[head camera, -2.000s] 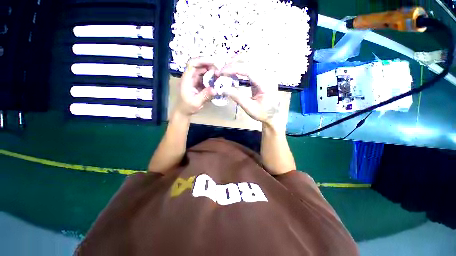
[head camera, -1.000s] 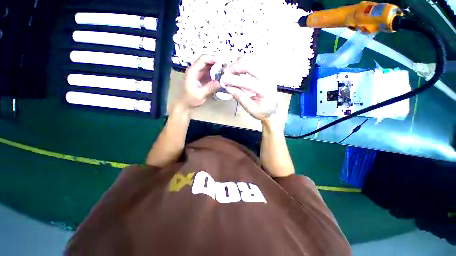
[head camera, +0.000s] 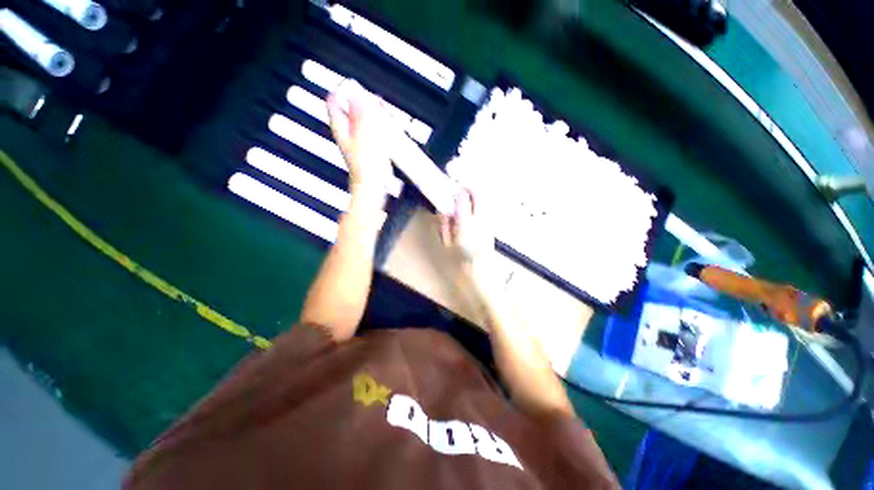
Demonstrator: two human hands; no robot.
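Observation:
A long white tube (head camera: 414,165) is held slantwise between my two hands, over the edge between the tube tray and the parts tray. My left hand (head camera: 356,124) is closed around the tube's upper left end. My right hand (head camera: 460,222) holds its lower right end with the fingers. Several more white tubes (head camera: 292,175) lie in the slots of the black tray (head camera: 443,144) at the left. Whether a small part sits on the tube's right end is blurred and hidden by my right hand.
A black parts tray (head camera: 665,203) heaped with small white parts (head camera: 565,201) is ahead. A cardboard sheet (head camera: 431,256) lies under my right forearm. At right are an orange screwdriver (head camera: 757,289) with a black cord, a blue tray (head camera: 621,330) and a white screw box (head camera: 661,335). More tubes (head camera: 34,43) show at far left.
The view has turned towards the left. My hands have moved apart and over to the tube tray. A long tube is now in them where they held a small white part. The screwdriver hangs farther right.

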